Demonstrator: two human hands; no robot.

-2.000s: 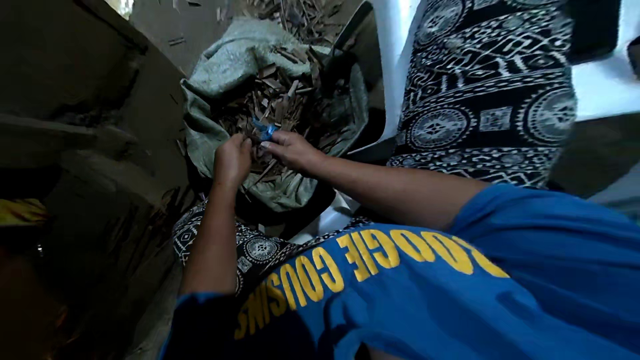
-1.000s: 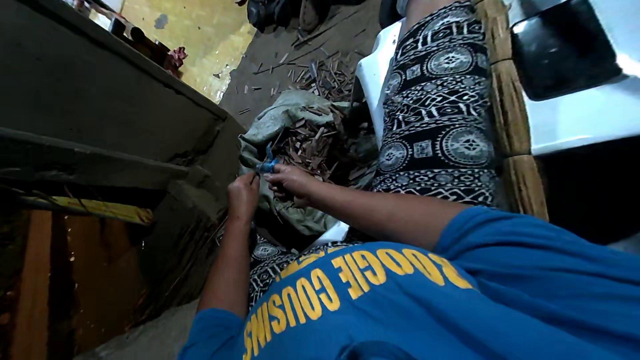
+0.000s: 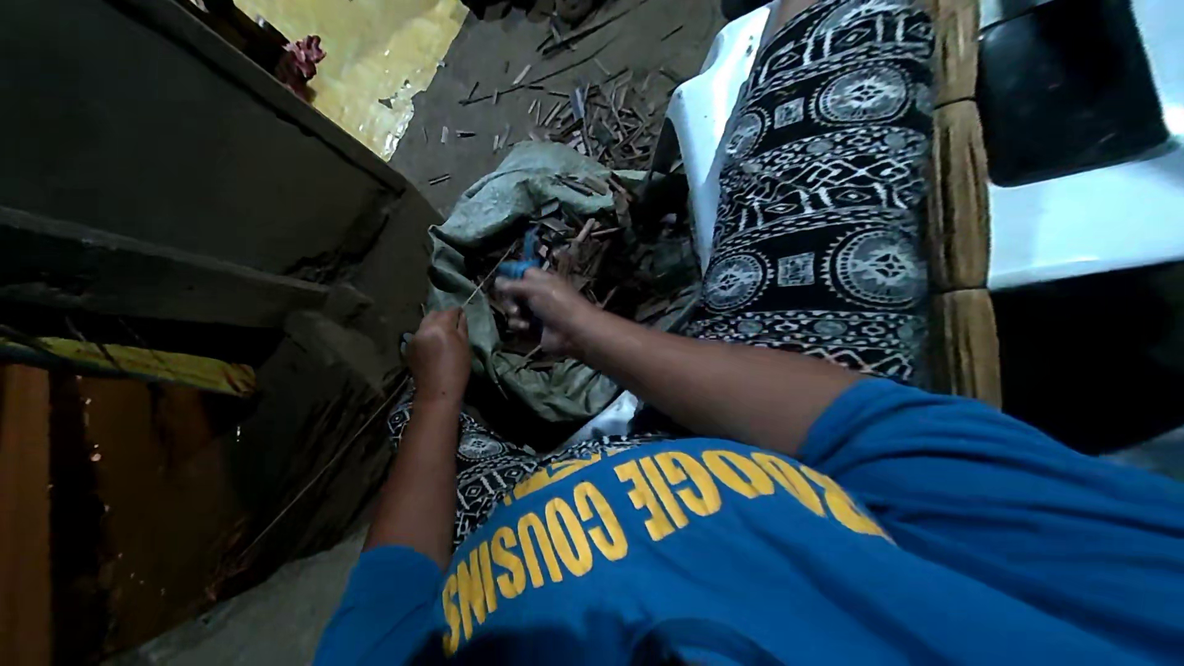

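Note:
My left hand (image 3: 439,353) is closed on a thin strand (image 3: 328,462), which runs down to the lower left and also up toward the other hand. To its right, my right hand (image 3: 541,305) grips a small tool with a blue handle (image 3: 518,268); what kind of tool it is I cannot tell. Both hands are over the near left part of an open woven sack (image 3: 490,199) with its rim folded out. Broken brown strips (image 3: 578,245), like bark or wood chips, lie inside the sack.
More strips (image 3: 601,116) are scattered on the dirt floor beyond the sack. A leg in patterned black-and-white cloth (image 3: 823,166) rests on a white surface (image 3: 708,111) at right, beside a bamboo-like pole (image 3: 962,203) and a black pad (image 3: 1068,92). At left stand a dark wall (image 3: 185,148) and a yellow bar (image 3: 139,365).
My hands have moved apart from where they were close together, and the thin strand now shows between them. The view has swung since the first frame.

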